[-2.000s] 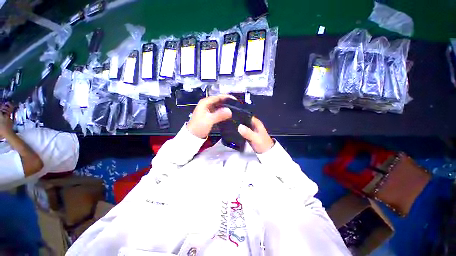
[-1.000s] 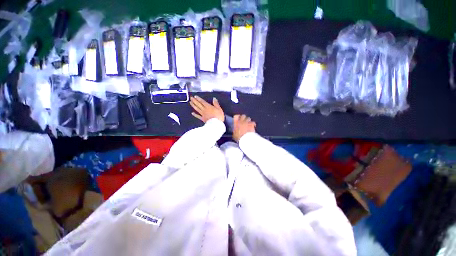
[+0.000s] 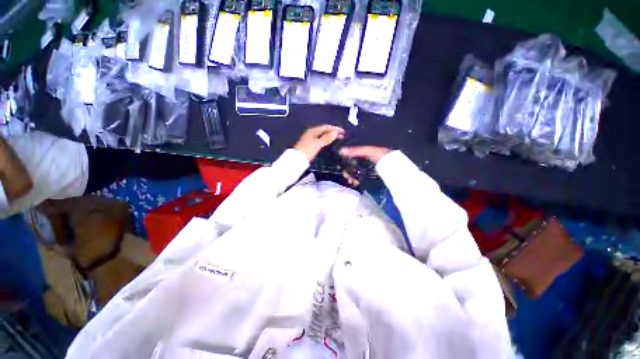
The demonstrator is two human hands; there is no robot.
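Observation:
My left hand (image 3: 321, 140) is over the front of the black mat, fingers curved towards the right. My right hand (image 3: 366, 153) is just right of it, with some fingers showing lower down. A dark phone-sized piece (image 3: 342, 160) seems to lie between them, in my right hand; it blends into the mat, and left-hand contact is unclear. Above, a row of open-backed phones (image 3: 295, 43) with pale batteries and yellow marks lies on clear plastic bags (image 3: 330, 93). Another open-backed phone (image 3: 470, 103) lies at the right.
A bagged parts stack (image 3: 551, 105) lies right; more bagged dark parts (image 3: 165, 119) lie left. A white-outlined phone (image 3: 262, 102), a narrow dark piece (image 3: 212, 124) and a white scrap (image 3: 263, 137) lie below the row. A neighbour's arm (image 3: 42, 168) shows left, red bin (image 3: 184, 216) below.
The piece was between both hands, then my left hand was spread flat beside my right. Now my left fingers are curved and the hands are slightly apart. The camera view has shifted.

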